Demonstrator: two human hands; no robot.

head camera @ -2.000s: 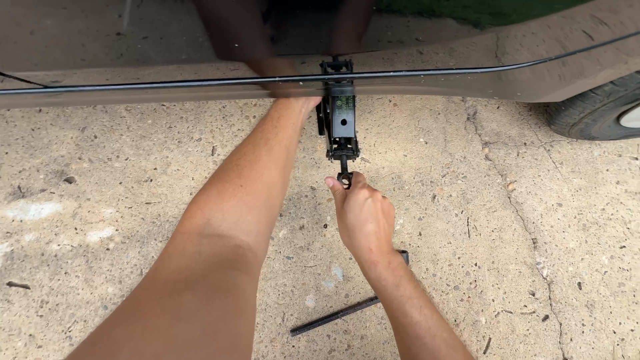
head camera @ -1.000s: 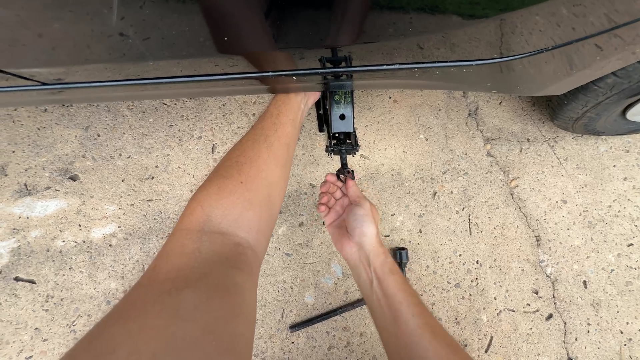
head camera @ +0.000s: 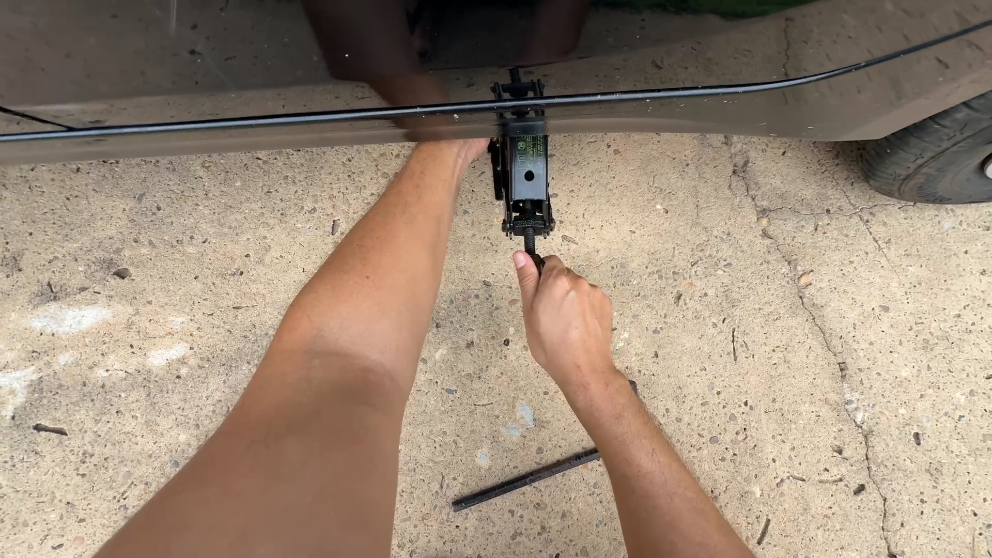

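Note:
A black scissor jack (head camera: 529, 182) lies partly under the sill of a dark car body (head camera: 659, 112), its screw end pointing toward me. My right hand (head camera: 570, 310) grips the end of the jack's screw, thumb on the left side and fingers curled. My left hand (head camera: 474, 147) reaches under the sill at the jack's left side; only a bit of it shows, and its fingers are hidden. Below my right hand, a black lug wrench (head camera: 527, 479) lies on the concrete, partly covered by my right forearm.
The car's wheel with its tyre (head camera: 930, 163) stands at the right edge. Cracked concrete (head camera: 775, 349) with small twigs and pale patches forms the ground. The glossy car panel reflects the arms and the jack.
My right hand has turned at the screw's end, from palm up with loosely curled fingers one second ago to knuckles up now. My left arm has stayed about the same.

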